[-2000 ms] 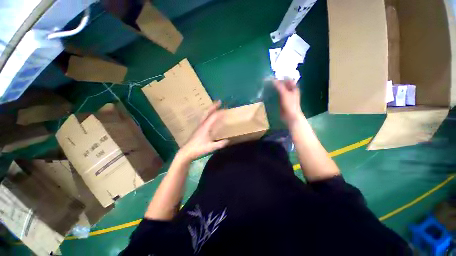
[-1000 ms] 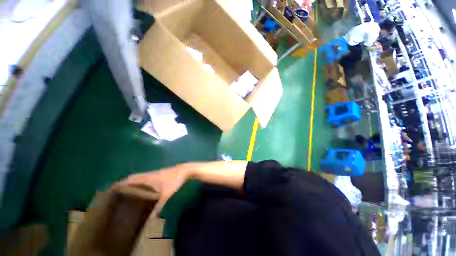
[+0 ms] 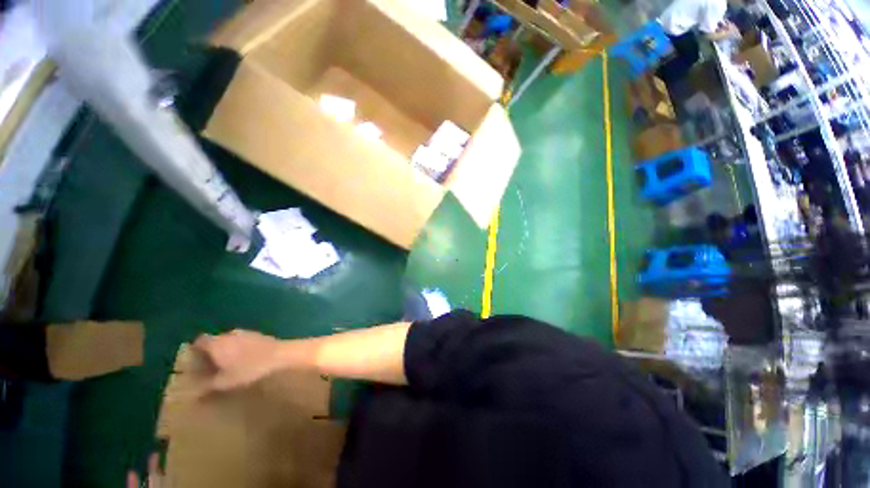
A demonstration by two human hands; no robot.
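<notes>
A brown small carton [image 3: 229, 429] lies low in the view, cut off by the bottom edge. A broad plain side faces up; its opening does not show. My right hand [image 3: 238, 362] grips its upper left edge, fingers bent over the rim. Only fingertips of my left hand [image 3: 145, 473] show at the bottom edge, beside the carton's left side; the rest is out of the picture, so its hold is unclear. White slips [image 3: 286, 246] lie in a loose pile on the green floor above the carton.
A large open carton [image 3: 320, 181] holds several small white pieces. A pale metal leg [image 3: 162, 133] stands at left, above a brown flap [image 3: 95, 349]. At right are blue stools [image 3: 684, 269], a yellow floor line [image 3: 611, 191], crowded benches and a person in white [image 3: 694, 15].
The small carton has turned from showing its open inside to showing a plain side. My right hand is now at its upper left edge. My left fingertips have come into view.
</notes>
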